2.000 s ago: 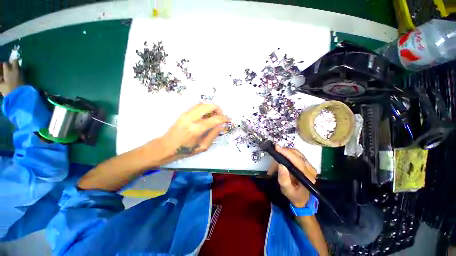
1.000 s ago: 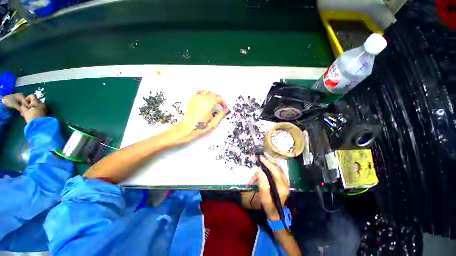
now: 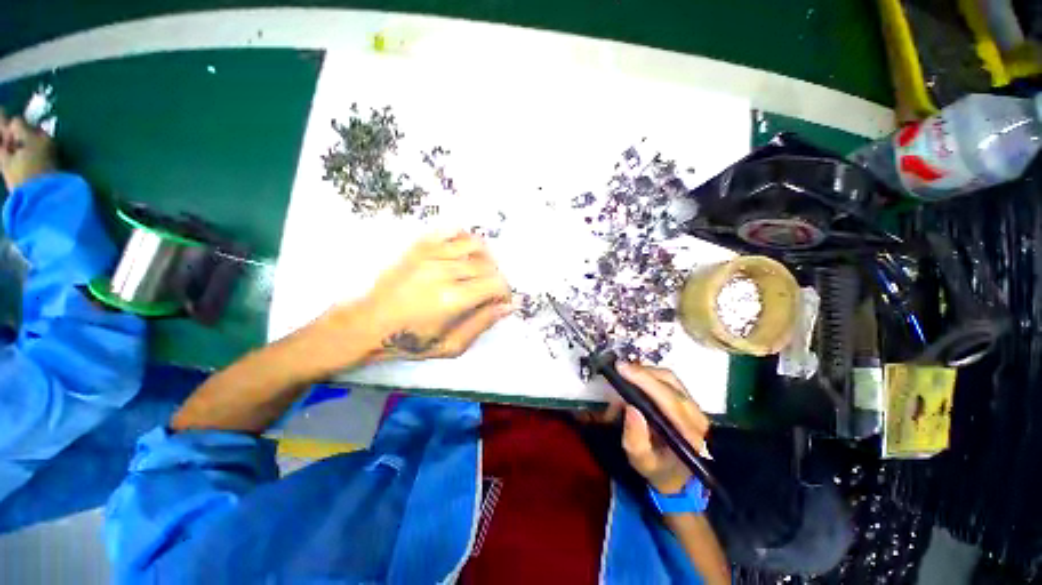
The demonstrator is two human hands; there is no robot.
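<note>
My left hand is over the middle of the white work sheet, its thumb and fingertips pinched together at a tiny component. My right hand holds the black handle of a soldering iron. The iron's thin tip points up and left, ending a little right of my left fingertips. A loose pile of dark and silvery components lies beyond and right of the iron. A greener, darker pile lies at the sheet's far left. Whether the tip touches anything cannot be told.
A solder wire spool stands left of the sheet. Right of it are a tan tape roll with white contents, a black housing, a plastic bottle and a yellow sponge. A co-worker's blue sleeve is at left.
Since one second ago, my left hand has moved from the far part of the sheet back toward the iron's tip. The iron now points up and left over the sheet. The camera view has shifted.
</note>
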